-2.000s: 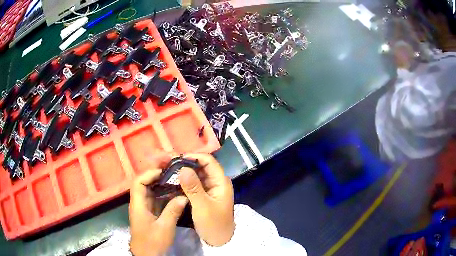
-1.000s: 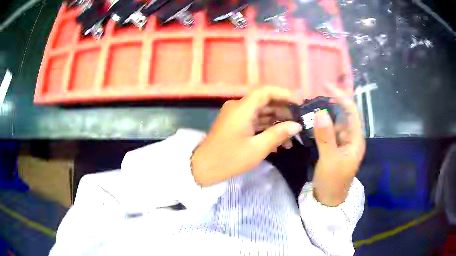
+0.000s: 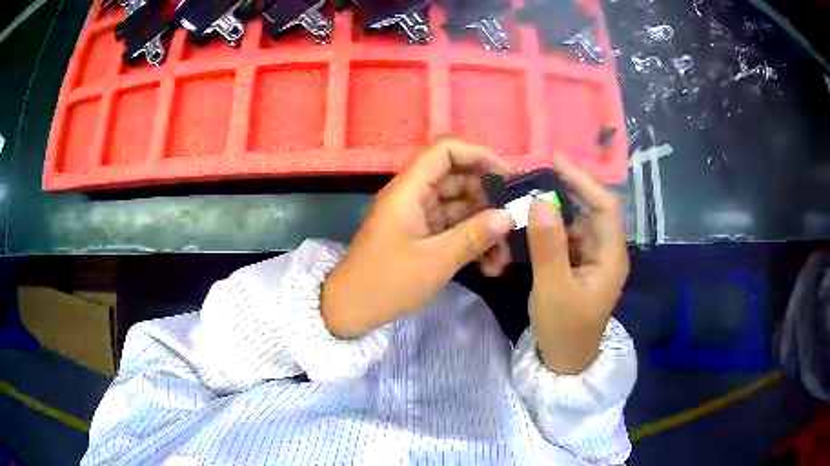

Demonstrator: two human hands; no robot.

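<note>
A small black device (image 3: 519,188) with a white and green patch is held between my two hands, just in front of the tray's near edge. My left hand (image 3: 400,241) grips it from the left with the thumb on its near side. My right hand (image 3: 578,264) grips it from the right with the thumb on its face. The red-orange foam tray (image 3: 273,168) lies beyond my hands. Its two nearer rows show bare pockets. Clamped units (image 3: 296,16) with silver clip handles lie along its far part.
The clip pile (image 3: 669,64) lies on the dark green bench right of the tray. White tape marks (image 3: 648,182) are on the bench near the tray's right corner. Below the bench are a cardboard box (image 3: 68,323) at left and a blue rack (image 3: 728,314) at right.
The view has swung down and levelled since the first frame. Both hands still hold the black device, and its green patch now shows more clearly beside my right thumb.
</note>
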